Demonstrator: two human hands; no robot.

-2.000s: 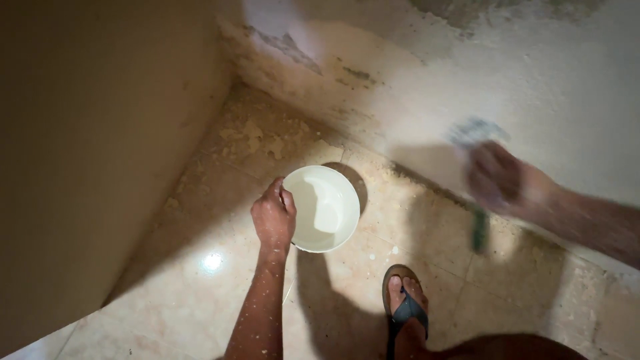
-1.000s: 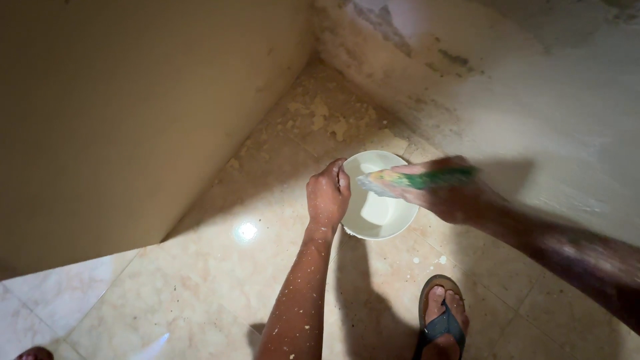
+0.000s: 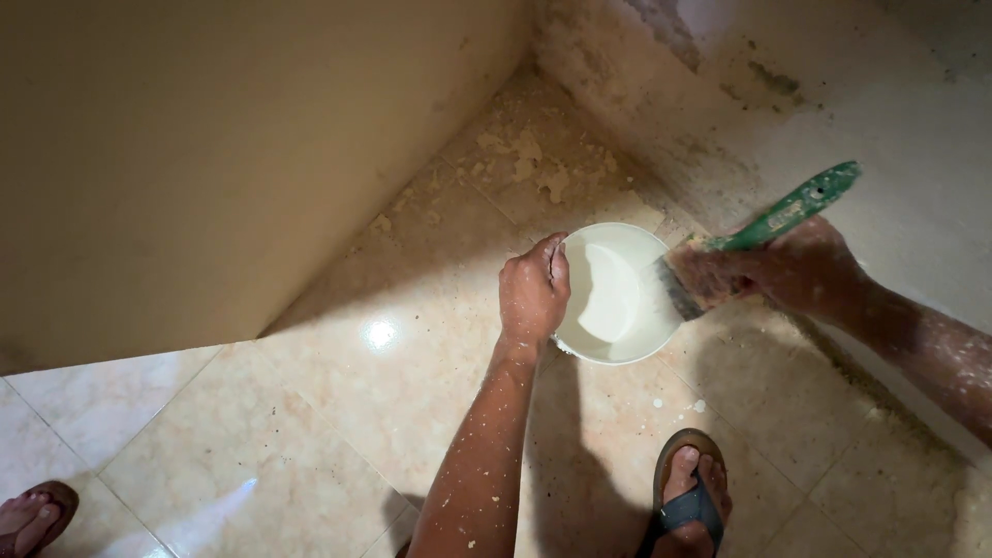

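Note:
My left hand [image 3: 535, 291] grips the rim of a white plastic bucket [image 3: 616, 353], thumb and fingers at its left edge. White liquid, seemingly paint, lies in the bucket [image 3: 611, 298]. On the right, my right hand [image 3: 790, 267] holds a wide paintbrush with a green handle [image 3: 798, 205]. The brush's bristles [image 3: 676, 291] are at the right rim of the bucket, and the handle slants up to the right. White specks cover both forearms.
A plain wall [image 3: 194, 155] stands left, a stained, peeling wall [image 3: 891, 139] right. Paint flakes [image 3: 527, 155] lie on the tiled floor [image 3: 325, 434] in their corner. A sandalled foot [image 3: 694, 496] is below the bucket, another foot [image 3: 39, 511] at lower left.
My right hand with the brush has gone from the right wall to over the bucket, then to its right rim. My left hand has kept hold of the bucket.

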